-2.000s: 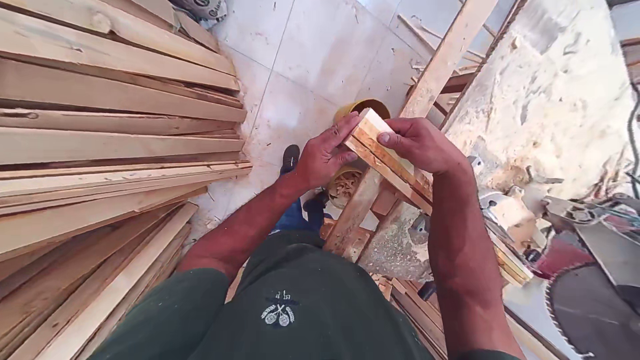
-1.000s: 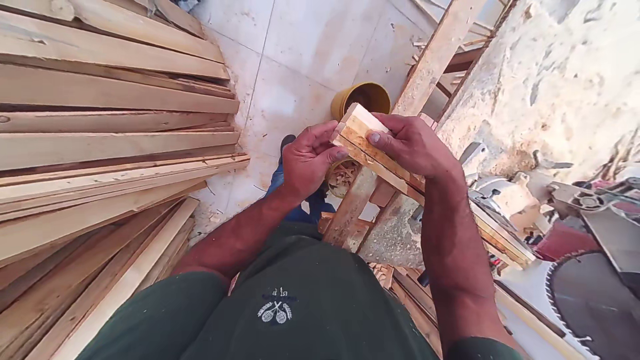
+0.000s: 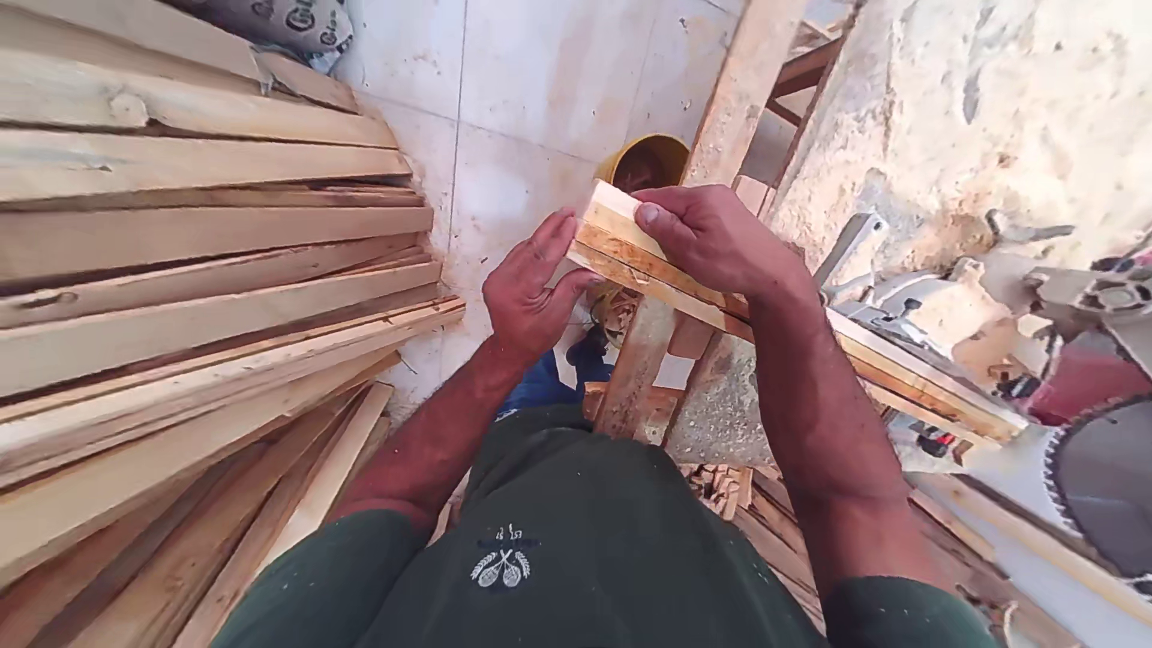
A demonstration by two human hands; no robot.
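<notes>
Several long wooden strips, laid together as a bundle (image 3: 666, 268), run from between my hands down to the right, passing beneath my right forearm. My right hand (image 3: 720, 236) grips the bundle near its upper left end, thumb on the top face. My left hand (image 3: 533, 292) is at that end, with its fingertips and thumb against or very near the end faces; exact contact is hard to tell. The far end of the strips lies beside a miter saw (image 3: 909, 301).
A large stack of wooden boards (image 3: 216, 238) fills the left side. A toothed circular saw blade (image 3: 1102, 486) stands at the lower right. Beyond my hands is a yellow bucket (image 3: 661, 148) on the tiled floor. Wooden offcuts (image 3: 720, 486) lie below the dusty bench (image 3: 954, 108).
My left hand's fingers have opened out at the end of the bundle, where earlier they were curled closer around it. My right hand still holds the strips.
</notes>
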